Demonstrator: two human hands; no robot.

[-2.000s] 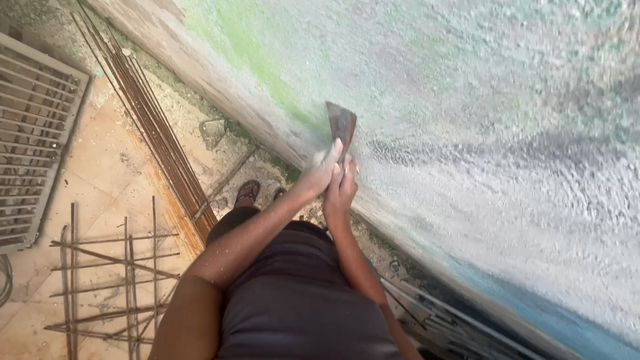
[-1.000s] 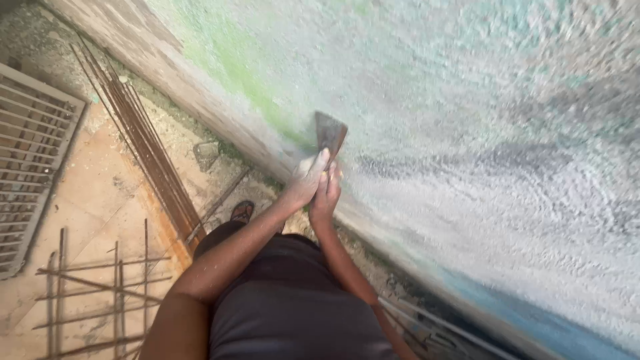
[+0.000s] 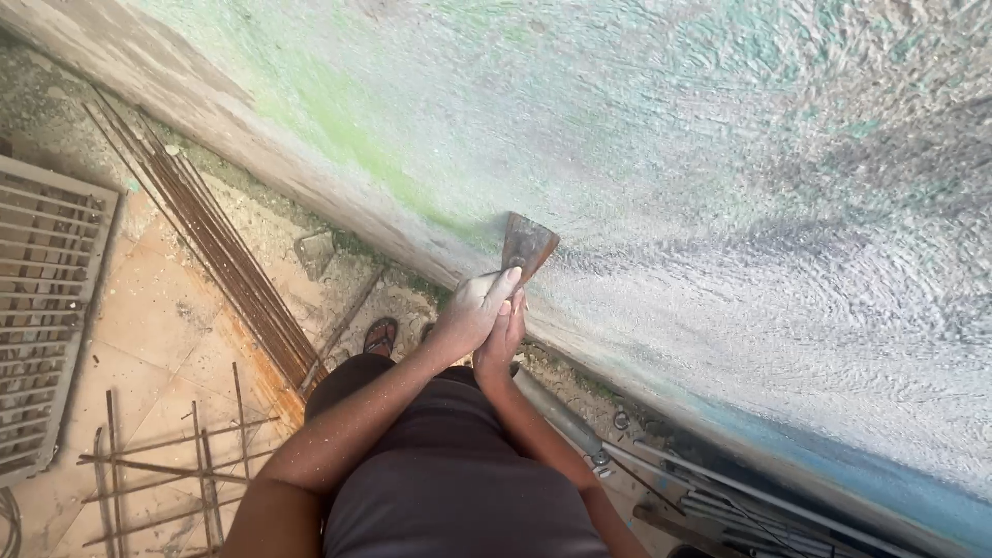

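Note:
A metal scraper with a broad, worn blade (image 3: 528,242) points up at the painted, rough-textured wall (image 3: 620,186), its edge at or very near the surface below a green patch. Both my hands grip its lower end. Dusted with pale powder, my left hand (image 3: 474,314) has its thumb along the base of the blade. My right hand (image 3: 502,339) closes around the lower part from the right, pressed against the left one. The fingers hide the scraper's handle. Whether the blade touches the wall cannot be told for certain.
Rusty steel rods (image 3: 225,256) lie along the wall's foot at left, near a rebar grid (image 3: 159,465) and a pale metal grille (image 3: 101,232). Debris covers the tiled floor (image 3: 147,310). A grey pipe (image 3: 558,415) and several thin metal bars lie at lower right.
Both hands and the scraper have shifted slightly along the wall, and the blade's broad face shows more than two seconds ago. The grip on the tool stays two-handed.

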